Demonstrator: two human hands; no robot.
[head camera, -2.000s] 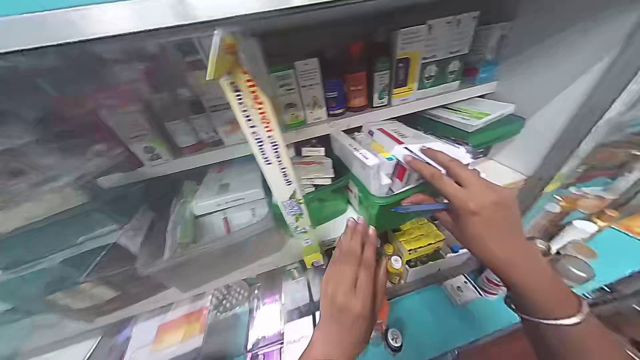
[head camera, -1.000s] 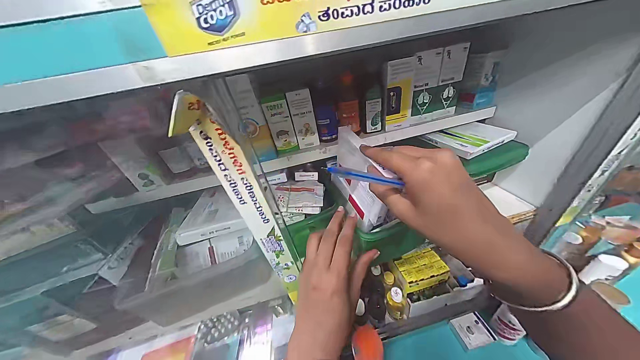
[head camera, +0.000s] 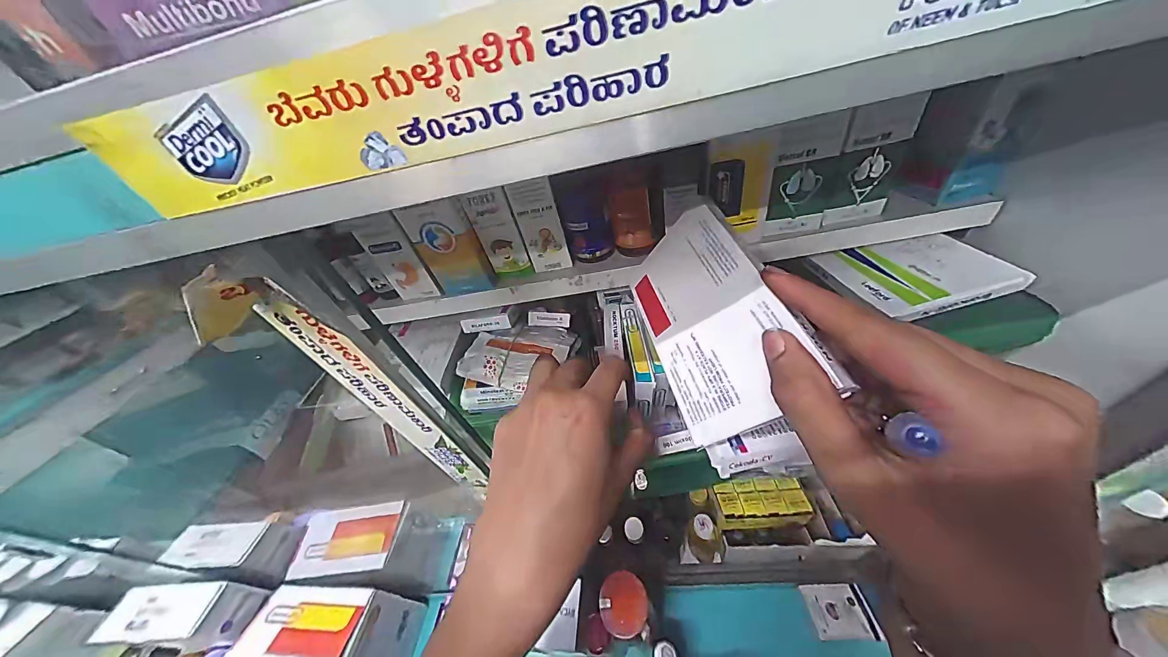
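My right hand (head camera: 949, 429) grips a white medicine carton (head camera: 721, 338) with a red patch, its flap standing out, between thumb and fingers; a blue pen (head camera: 912, 435) is tucked in the same hand, end toward me. Fingers of my left hand (head camera: 566, 429) reach into a green bin at the edge of upright medicine boxes (head camera: 634, 351); whether they grip anything is hidden. Beside them, left, lie blister strips (head camera: 516, 358) on small boxes. Another white carton (head camera: 757, 447) shows beneath the held one.
A glass door edge with a printed strip (head camera: 374, 392) stands left of my left hand. Cartons and bottles (head camera: 584, 224) line the shelf behind. A green bin (head camera: 1004, 324) with a flat box is at right; yellow boxes (head camera: 762, 502) and small bottles (head camera: 703, 538) sit below.
The white carton in my right hand has come up out of the green bin area and its printed flap now shows. My left hand has moved from the bin's front to inside it. The view has shifted.
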